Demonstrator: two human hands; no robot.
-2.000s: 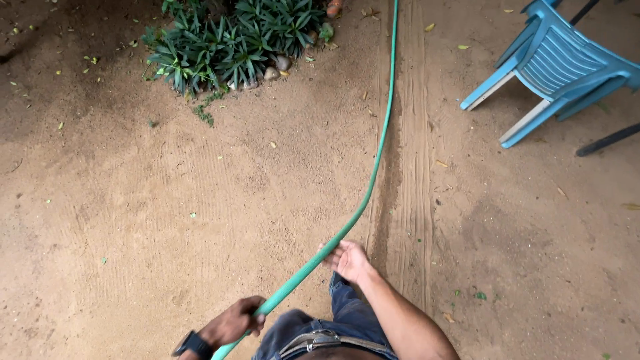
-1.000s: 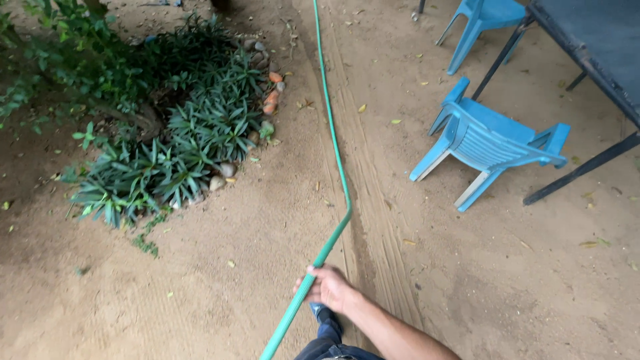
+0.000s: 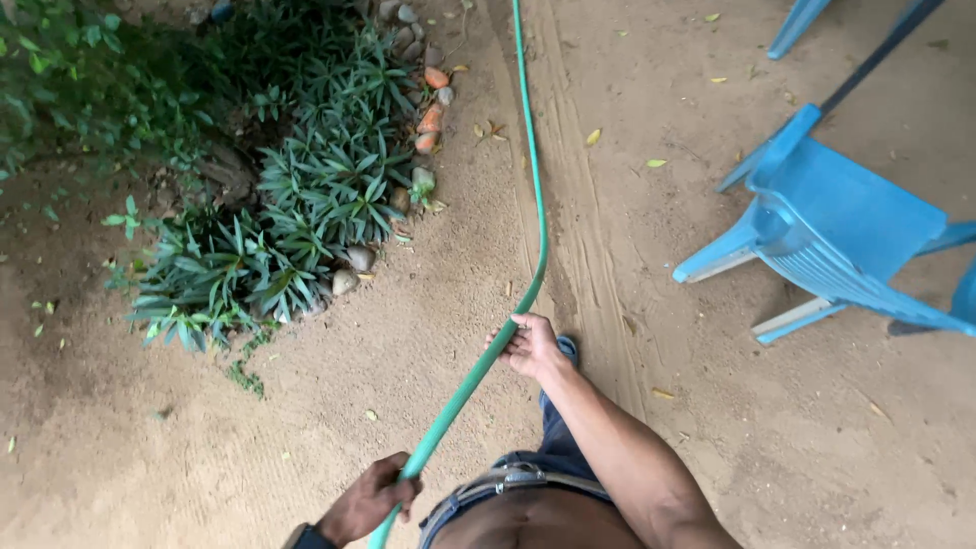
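Observation:
A green garden hose runs from the bottom of the head view up past my hands, bends, and goes on along the sandy ground to the top edge. My left hand, with a dark band at its wrist, is closed round the hose near the bottom. Farther along, my right hand holds the hose from the right side, palm up, with its thumb over the top and its fingers beneath. The ends of the hose are out of view.
On the left, a bed of leafy green plants is edged with stones. A blue plastic chair stands at the right, beside a dark metal leg. Part of another blue chair shows at the top right. A shoe is just beyond my right hand.
My left hand, out of view one second ago, is in view again on the hose. My right hand stays at the hose. The plant bed and chair appear closer as the view has shifted.

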